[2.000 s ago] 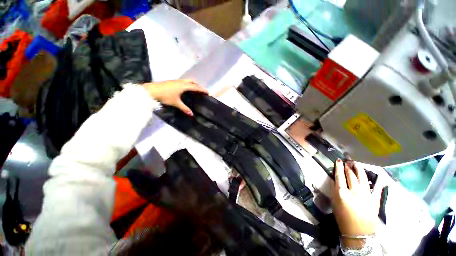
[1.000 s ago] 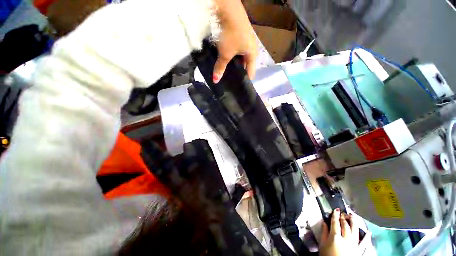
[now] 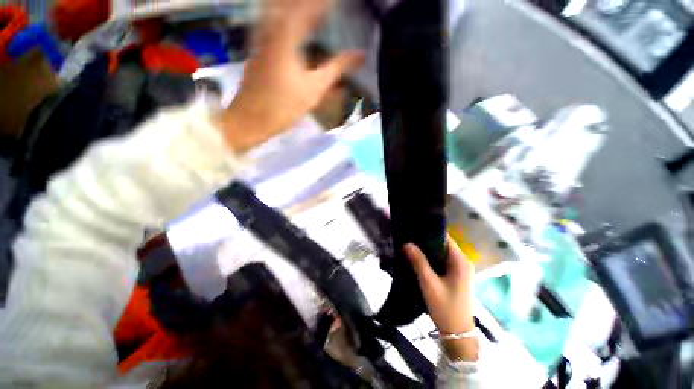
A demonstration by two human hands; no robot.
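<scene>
A long dark padded shoulder strap (image 3: 415,121) stands upright in front of me and runs off the top edge of the picture. My right hand (image 3: 445,285) grips its lower part, thumb across the front. My left hand (image 3: 285,76) is raised at upper left beside the strap, blurred, fingers apart, with nothing seen in it; its fingertips are partly cut off by the top edge. Another dark strap (image 3: 293,239) lies on the white work surface, with black webbing (image 3: 407,353) near its lower end.
The pale sewing machine head (image 3: 498,228) is partly behind the strap. A dark control screen (image 3: 647,281) is at right. Orange cloth (image 3: 144,330) and dark camouflage material (image 3: 247,311) are at lower left. More dark material (image 3: 68,129) heaps at upper left.
The strap has been lifted off the surface and raised upright. My right hand has left the machine area and grips it. My left hand has let go and moved left.
</scene>
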